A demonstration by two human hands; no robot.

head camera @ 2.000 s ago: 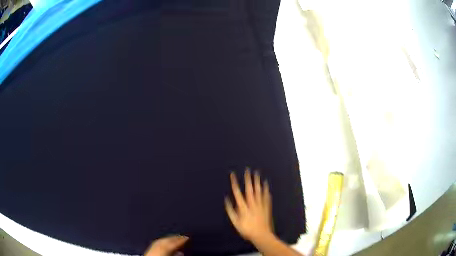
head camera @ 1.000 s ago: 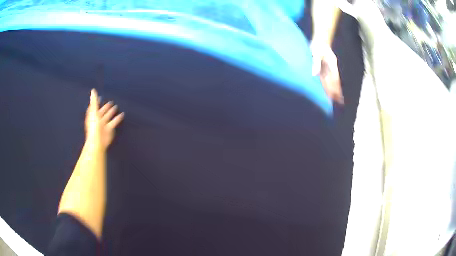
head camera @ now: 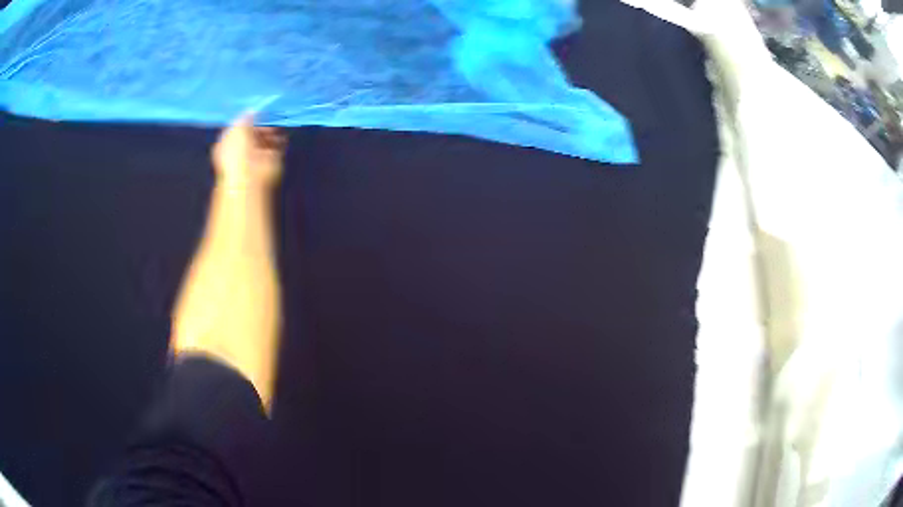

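A dark navy or black fabric ply [head camera: 475,297] lies flat over most of the view. A bright blue, see-through sheet [head camera: 297,59] lies over its far part, its near edge running across the top and ending in a point at the right. My left hand [head camera: 250,151], slightly blurred, comes from the lower left in a dark sleeve. Its fingers are closed at the near edge of the blue sheet, with small creases at the fingertips. My right hand is not in view.
The fabric's right edge runs beside a white table margin with loose, creased white paper [head camera: 832,257]. A blurred heap of mixed scraps [head camera: 832,59] shows beyond the table at the top right.
My left hand has moved forward from the dark fabric to the blue edge. Another person's hand at the sheet's right corner has left the view. My right hand, seen earliest, is gone.
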